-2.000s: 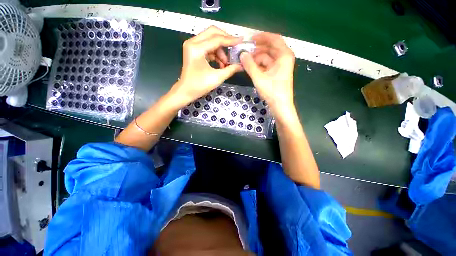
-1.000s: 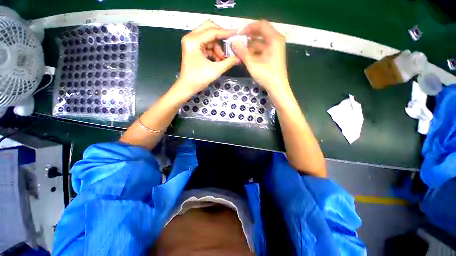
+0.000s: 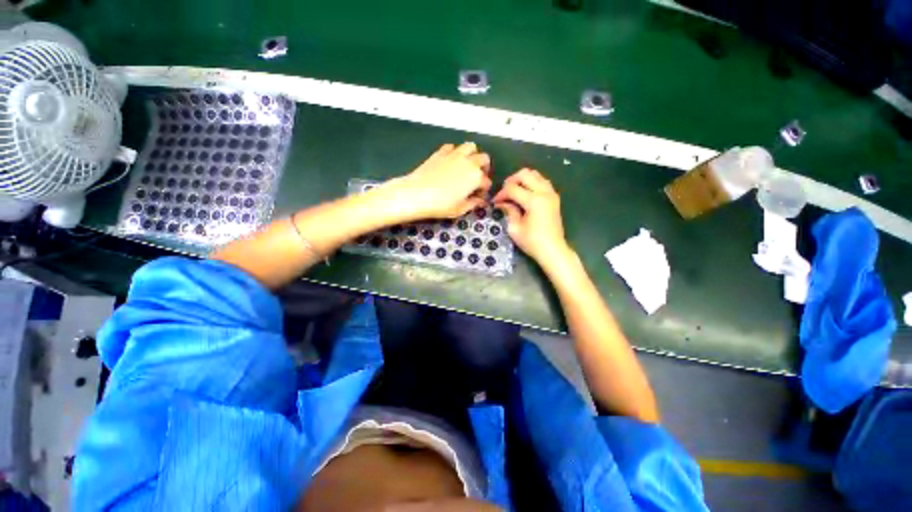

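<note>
The small blister tray (image 3: 440,245) lies directly before me, with rows of round pockets holding dark discs. My left hand (image 3: 451,182) is over the tray's far side, fingers bent down near its upper right part. My right hand (image 3: 534,211) is at the tray's far right corner, its fingertips close to my left fingertips. The fingertips are small and partly hidden, so I cannot tell whether either hand holds a disc. A housing (image 3: 473,82) lies on the conveyor belt beyond the curved strip, with other housings spaced along the belt.
A large blister tray (image 3: 205,165) lies left, beside the fan (image 3: 50,115). A white wipe (image 3: 641,270) lies right of the small tray. Further right are a brown box (image 3: 699,191), a whitish bottle, a clear cup (image 3: 783,195), more wipes and another person's blue sleeve (image 3: 848,310).
Both hands have come down from beside the curved strip to the small tray. The housing they held is out of them. More housings now show on the belt.
</note>
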